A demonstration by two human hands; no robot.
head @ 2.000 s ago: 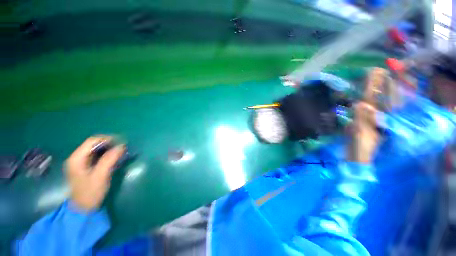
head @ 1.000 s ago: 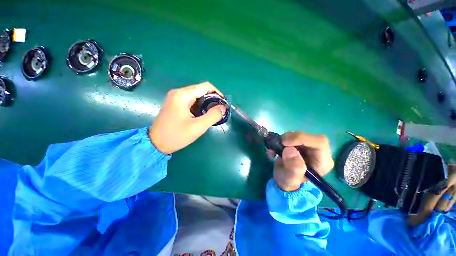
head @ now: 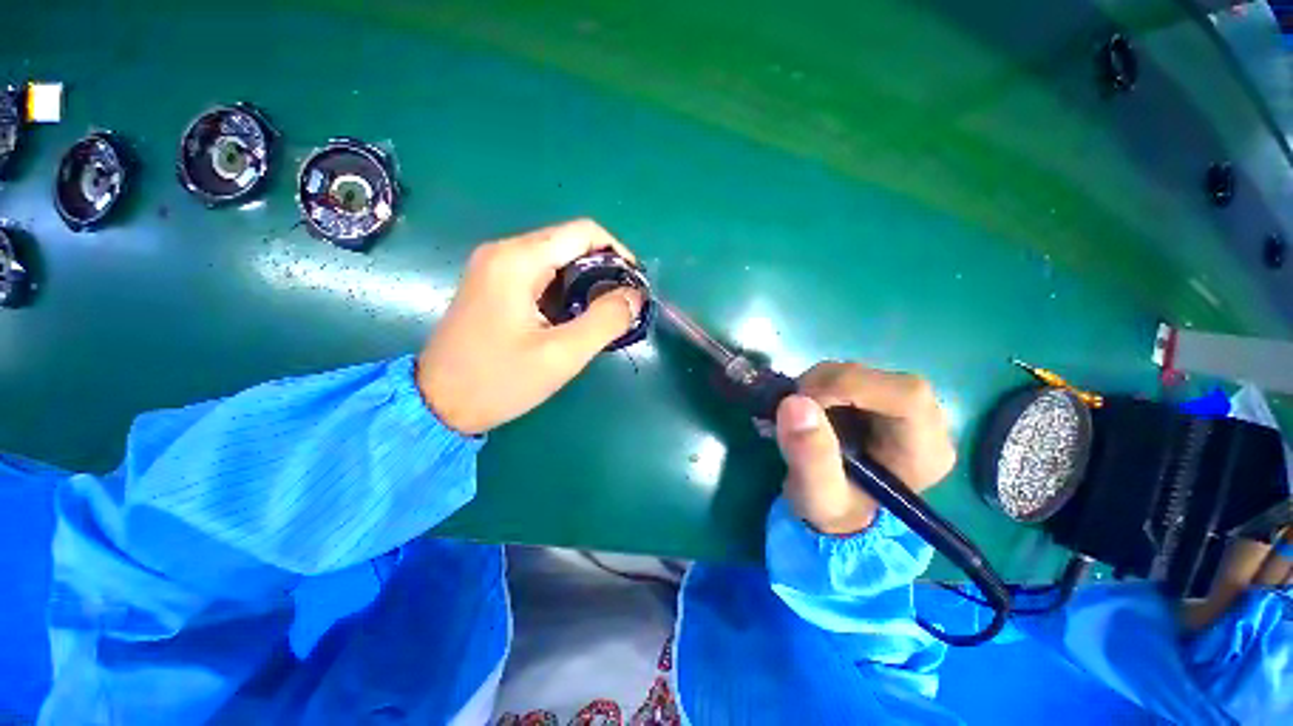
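Observation:
My left hand (head: 518,329) holds a round black housing (head: 579,289) above the green bench, thumb across its front and fingers behind it. My right hand (head: 865,437) holds a soldering iron (head: 773,392) like a pen. The iron's silvery shaft points up and left, with its tip at the housing's right rim. Whether the tip touches it I cannot tell. The thumb and fingers hide part of the housing. The iron's black cord curves down below my right hand.
Several black housings (head: 348,193) lie at the upper left, one beside a small white-yellow tag (head: 46,102). A tip cleaner (head: 1042,454) and black stand (head: 1156,482) are at the right, with a yellow-orange stick (head: 1056,383). Another person's hand (head: 1248,570) is behind. More housings (head: 1120,64) sit on the dark strip.
Since two seconds ago, both hands have come together, with the iron in my right hand at the housing. Over the last second they have barely moved; the view shifted slightly.

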